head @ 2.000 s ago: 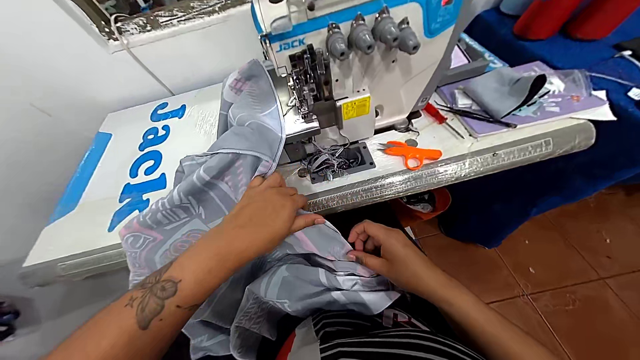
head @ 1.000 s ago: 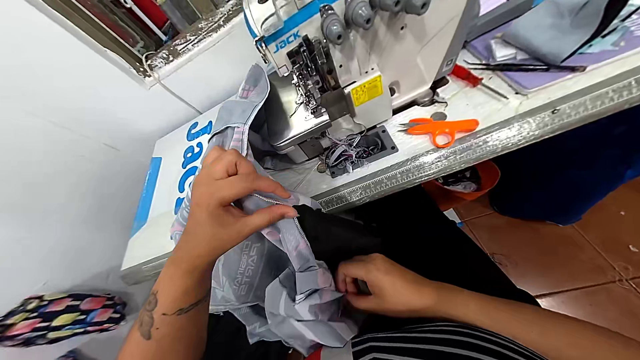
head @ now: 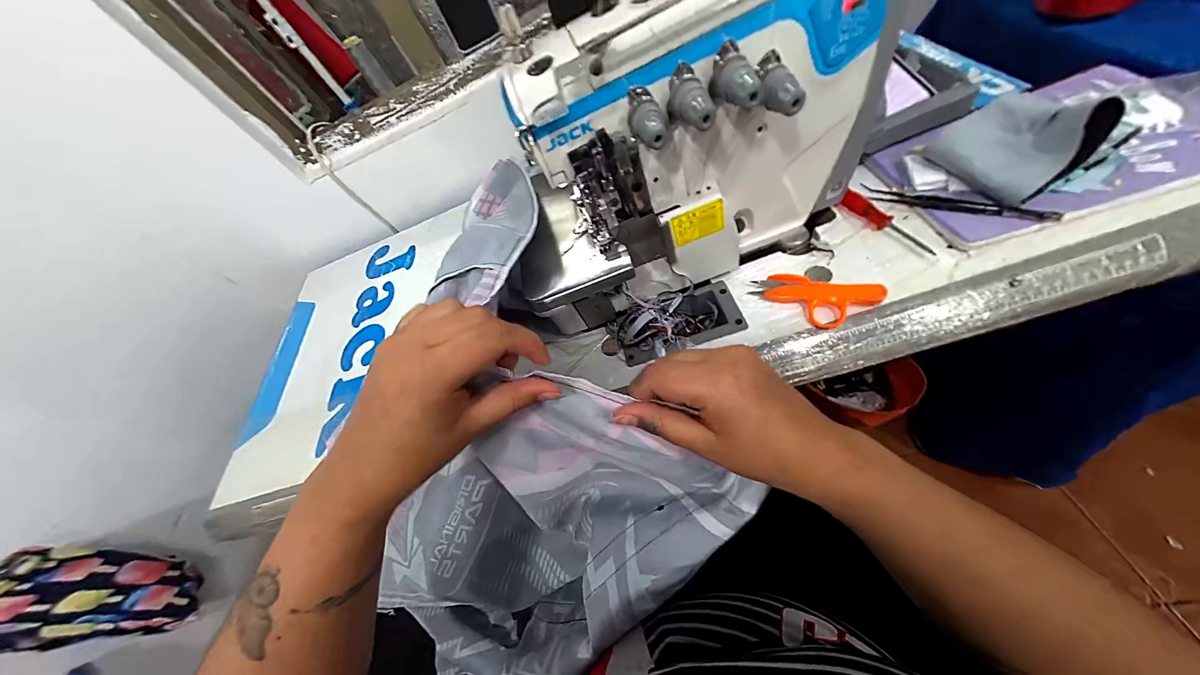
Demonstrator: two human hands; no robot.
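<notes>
A grey printed fabric piece (head: pixel 562 469) hangs over the table's front edge and my lap, and part of it runs up beside the overlock sewing machine (head: pixel 694 122). My left hand (head: pixel 450 384) pinches its upper edge between thumb and fingers. A short way to the right, my right hand (head: pixel 712 412) pinches the same edge, so the seam lies stretched between both hands. Both are just in front of the machine's presser area, where an open recess holds thread scraps (head: pixel 661 323). The fabric's far end (head: pixel 492 220) rests left of the machine.
Orange thread snips (head: pixel 825 294) lie right of the recess, with a red screwdriver (head: pixel 877 214) and black tweezers (head: pixel 966 203) behind. A grey cloth piece (head: pixel 1017 145) rests farther right. An orange bin (head: pixel 895 394) stands below the table edge. Colourful patterned cloth (head: pixel 94 600) is at lower left.
My right hand has moved up from my lap to the fabric edge and grips it near my left hand. The fabric's edge is now spread between them.
</notes>
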